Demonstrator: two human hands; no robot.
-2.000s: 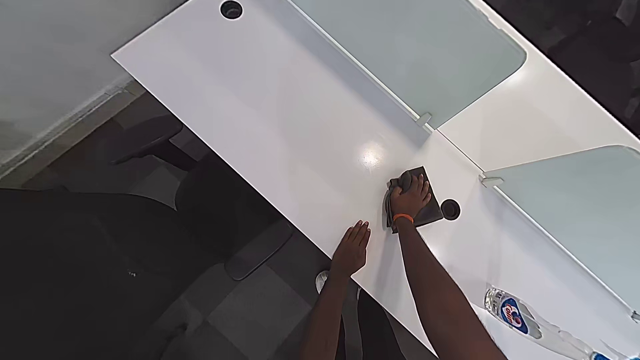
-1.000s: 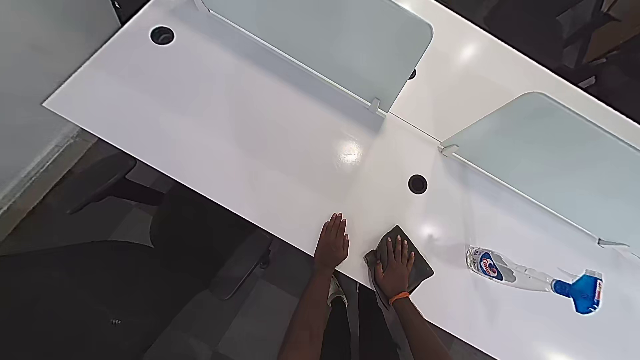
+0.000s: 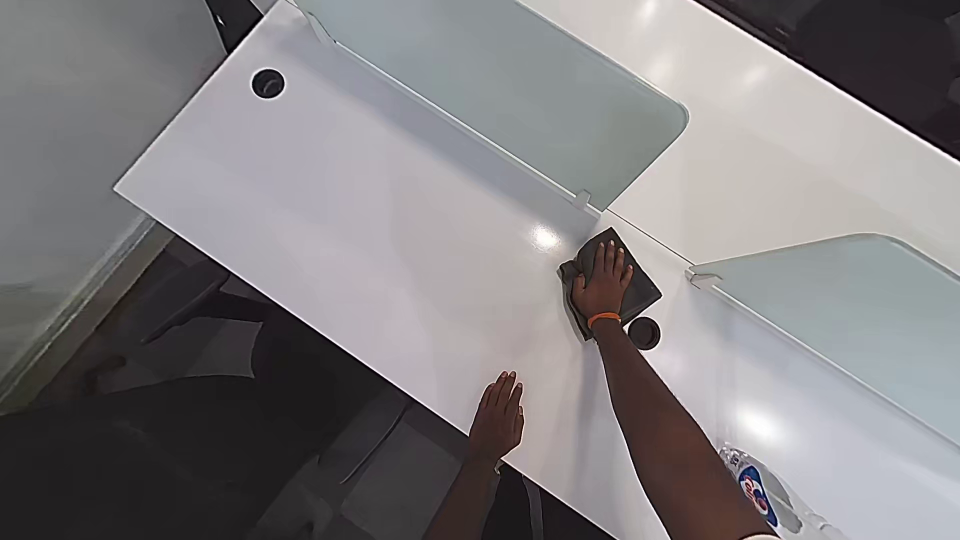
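My right hand (image 3: 602,283), with an orange band at the wrist, lies flat on a folded dark cloth (image 3: 639,291), pressing it to the white desk (image 3: 360,225). The cloth is close to the base of the glass divider and beside a round black cable hole (image 3: 643,333). My left hand (image 3: 498,417) rests palm down at the desk's near edge, fingers extended, holding nothing. At the lower right lies a clear plastic spray bottle (image 3: 772,499) with a blue and red label, partly behind my right forearm; its spray head is out of view.
Two frosted glass dividers (image 3: 510,82) (image 3: 855,292) stand along the desk's middle line on small clamps. Another cable hole (image 3: 268,83) is at the far left. A dark chair (image 3: 172,450) stands below the near edge, and a wall (image 3: 82,112) is at the left.
Since one second ago my right hand has moved with the cloth from the near edge toward the dividers. My left hand stays near the edge.
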